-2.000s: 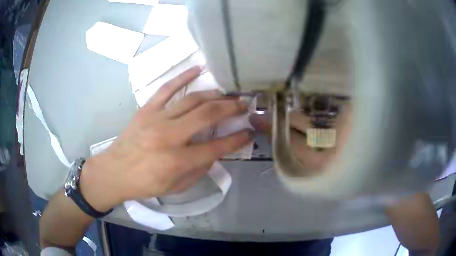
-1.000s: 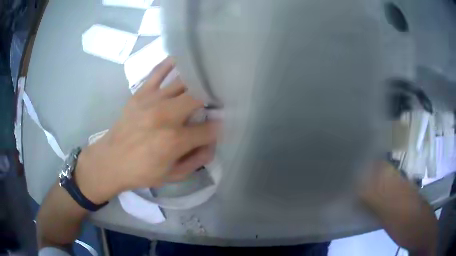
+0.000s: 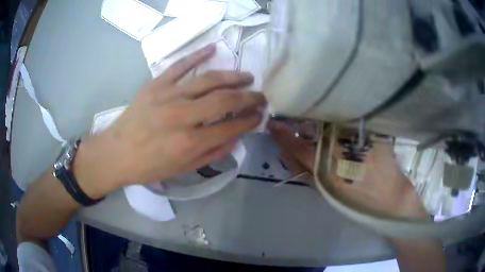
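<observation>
My left hand [image 3: 183, 125], with a watch on the wrist, lies palm down with fingers spread over white fabric pieces [image 3: 212, 58] left of the needle area. Its fingertips press on a white piece [image 3: 260, 123] beside the presser foot. My right hand [image 3: 367, 180] is behind the pale curved guard and partly hidden by the machine head [image 3: 329, 58]; its fingertips reach the same white piece from the right. Whether they grip it or a tool is not clear. The needle is hidden.
White tabs [image 3: 130, 17] lie fanned at the upper left. A white band [image 3: 212, 188] loops below my left hand. Unsewn white strips [image 3: 425, 164] stand at the right. A thin white strip [image 3: 40, 106] lies at the table's left edge. Thread scraps [image 3: 195, 234] lie near the front edge.
The view has shifted, so the machine head no longer hides the right hand and needle area as it did a second ago. My left hand stays over the white pieces.
</observation>
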